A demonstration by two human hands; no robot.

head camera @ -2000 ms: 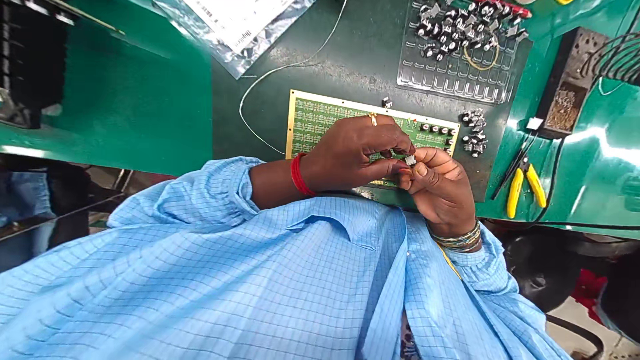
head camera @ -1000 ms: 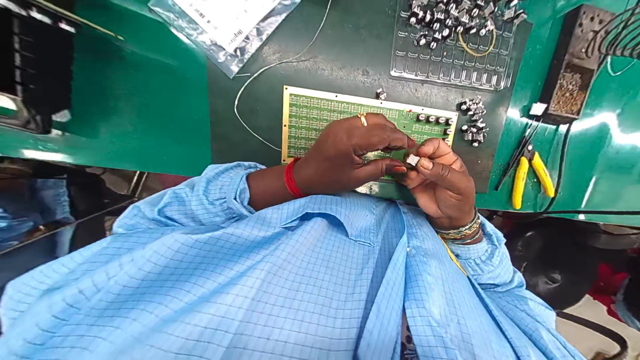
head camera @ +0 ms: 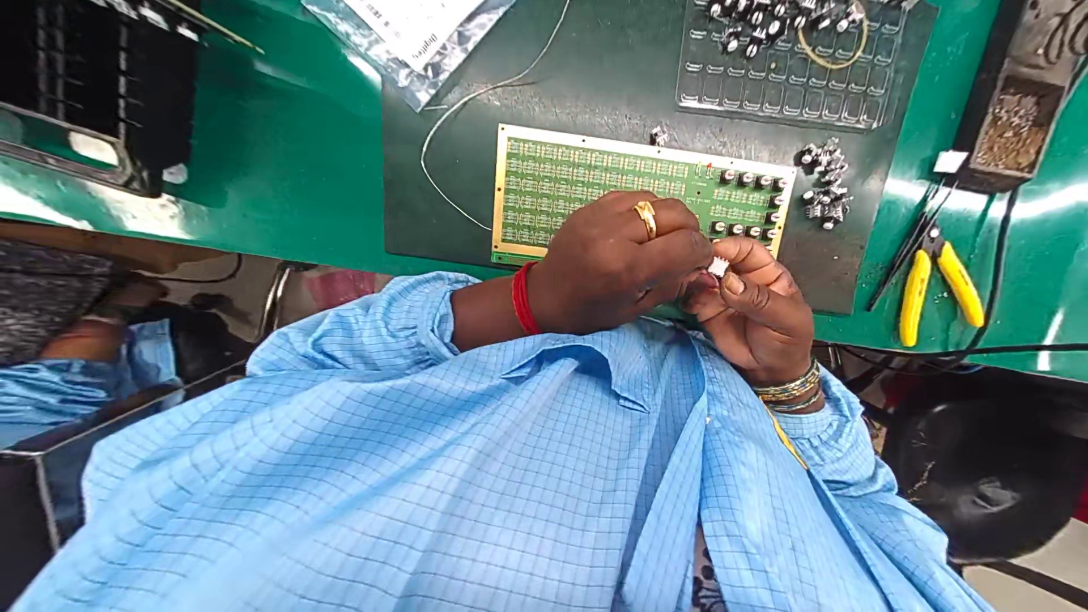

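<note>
A small white-faced component (head camera: 718, 267) is pinched between the thumb and finger of my right hand (head camera: 752, 306). The fingertips of my left hand (head camera: 625, 255) meet it from the other side; their exact grip is partly hidden. Both hands are over the lower edge of a green printed circuit board (head camera: 595, 174), covering part of it. Several black round-topped components (head camera: 746, 179) stand in rows at the board's right end. One loose component (head camera: 659, 136) lies just beyond the top edge, and a small pile of similar components (head camera: 826, 191) lies right of the board.
A clear plastic tray (head camera: 765, 98) holds many components on the dark mat (head camera: 442, 170). Yellow-handled pliers (head camera: 935, 280), tweezers (head camera: 905, 246) and a black holder (head camera: 1011, 127) are at right. A plastic bag (head camera: 416, 51), a thin cable (head camera: 433, 140) and a black rack (head camera: 93, 85) are at left.
</note>
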